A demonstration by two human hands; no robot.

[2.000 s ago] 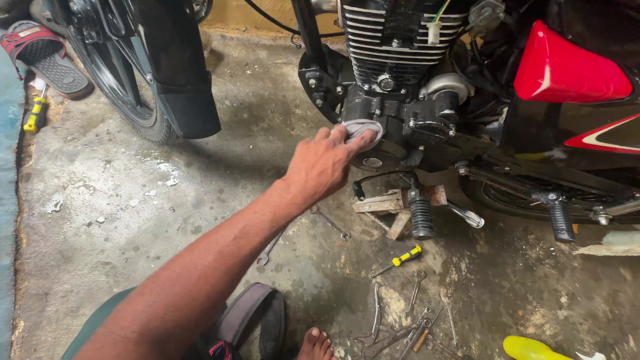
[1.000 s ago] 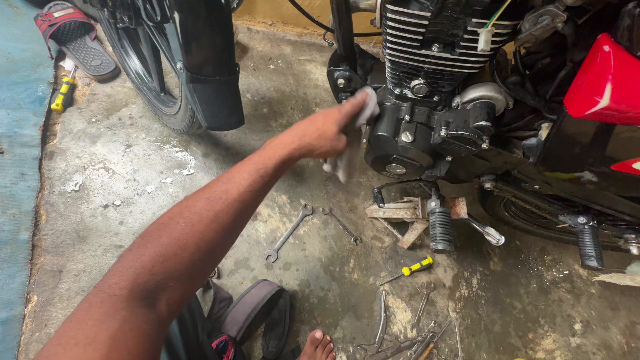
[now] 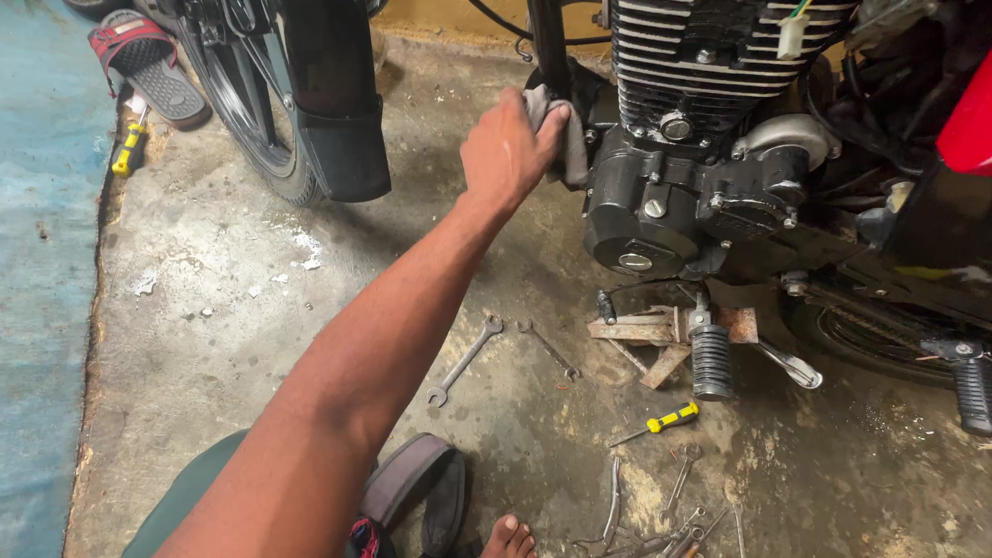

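My left hand (image 3: 508,151) is closed on a grey cloth (image 3: 573,143). The cloth lies against the dark bracket area at the foot of the black frame tube (image 3: 549,46), just left of the motorcycle engine. The finned cylinder (image 3: 697,70) and the black engine side cover (image 3: 639,232) are to the right of the hand. A loose white connector (image 3: 790,37) hangs before the fins. My right hand is out of view.
Below the engine are a footpeg (image 3: 711,360) and a rusty metal stand (image 3: 635,328). Spanners (image 3: 465,362), a yellow screwdriver (image 3: 673,418) and several tools (image 3: 682,535) lie on the concrete. A front wheel (image 3: 263,132) and a sandal (image 3: 159,81) are at upper left, my foot (image 3: 509,536) at the bottom.
My left hand has moved with the cloth from the engine's side cover, leftward and up to the frame tube beside the engine. The view has shifted.
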